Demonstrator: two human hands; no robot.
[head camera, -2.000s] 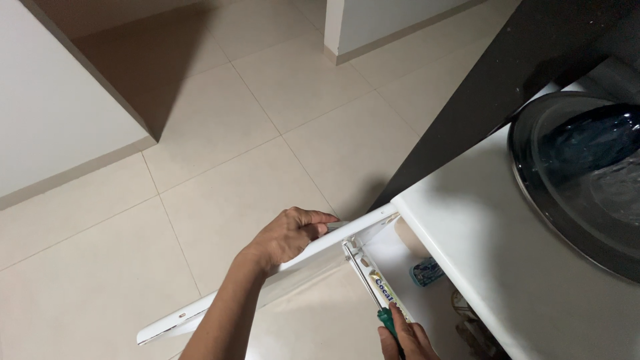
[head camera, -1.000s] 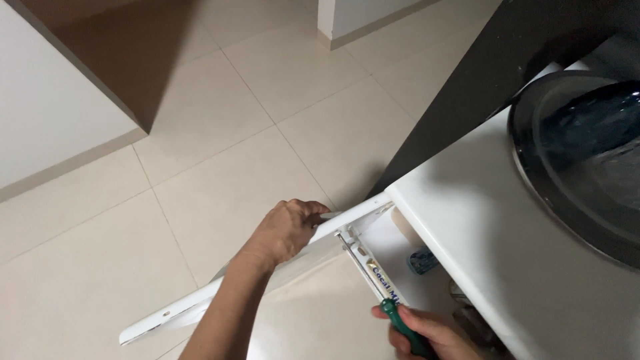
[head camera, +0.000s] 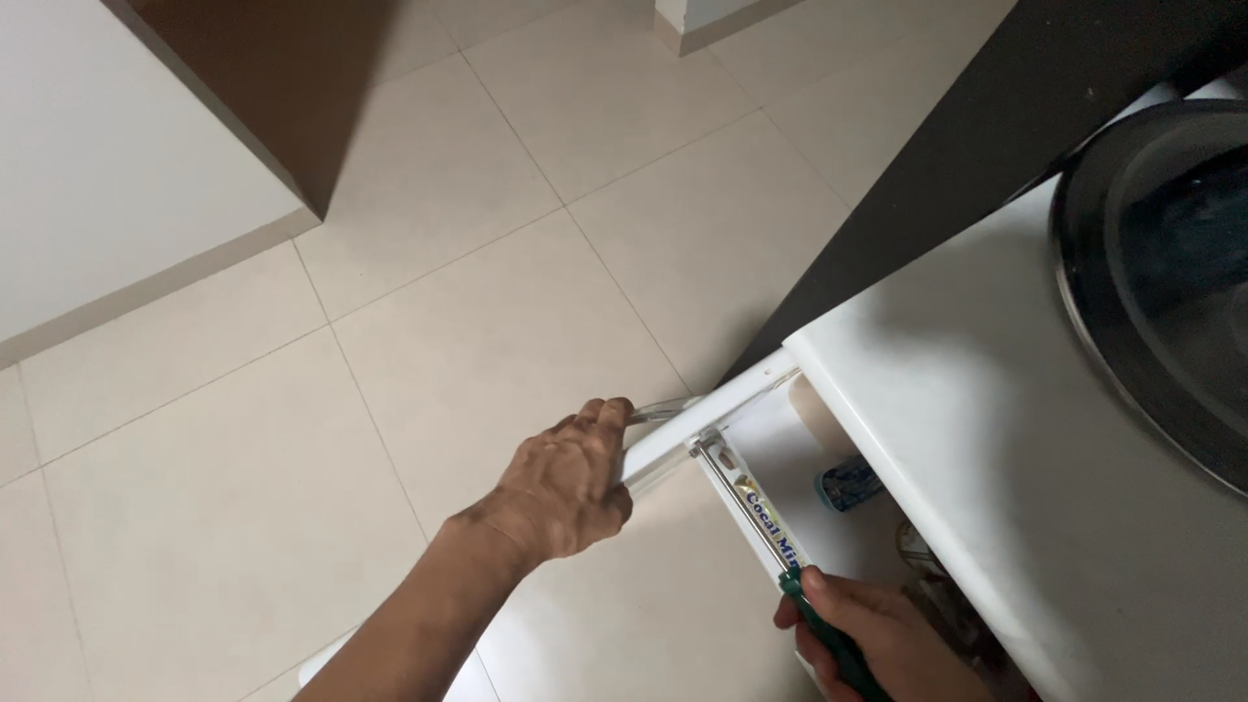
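Low in the middle, my left hand (head camera: 570, 478) grips the white drawer front (head camera: 717, 405) near its metal bar handle (head camera: 663, 409). My right hand (head camera: 868, 634), at the lower right, holds a screwdriver (head camera: 751, 512) by its green handle. The metal shaft points up and left, and its tip meets a small fitting (head camera: 704, 441) at the inner side of the drawer front. The shaft runs along the drawer's side wall (head camera: 775, 526), which bears a printed strip.
Inside the drawer lie a dark blue cylindrical container (head camera: 848, 483) and several partly hidden items. A white countertop (head camera: 1053, 409) overhangs it, with a dark round glass lid or dish (head camera: 1160, 292) on top. A dark panel (head camera: 907, 175) stands behind; a white partition (head camera: 127, 175) is at the left.
My left hand has shifted its hold along the drawer front, with more of its back turned to view. The screwdriver stays at the same fitting.
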